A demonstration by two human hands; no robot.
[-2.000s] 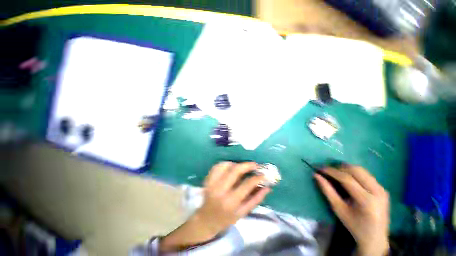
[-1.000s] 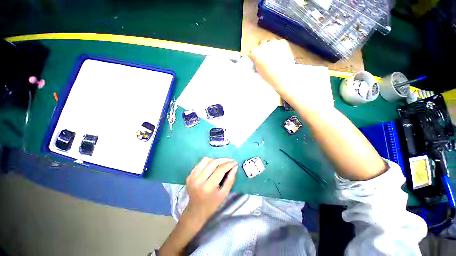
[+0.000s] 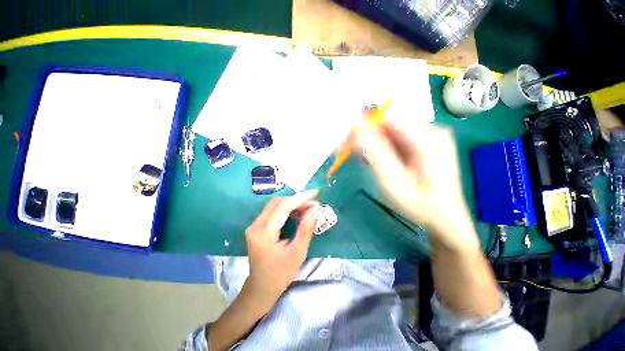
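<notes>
My right hand, blurred, is closed around an orange stick whose tip points down toward my left fingertips. My left hand has thumb and forefinger close together beside an open watch body near the mat's front edge; the fingers partly cover it, and whether they grip it or something small is unclear. Black tweezers lie on the green mat, partly behind my right forearm.
Dark screen assemblies lie on and beside white paper. A blue-rimmed white tray with parts stands left, silvery wires beside it. Whitish tubs, a blue box and a yellow sponge are right.
My right hand has come back from the far papers and now holds the orange stick. My left fingers have moved onto or beside the watch body. The view has shifted, so things appear farther left.
</notes>
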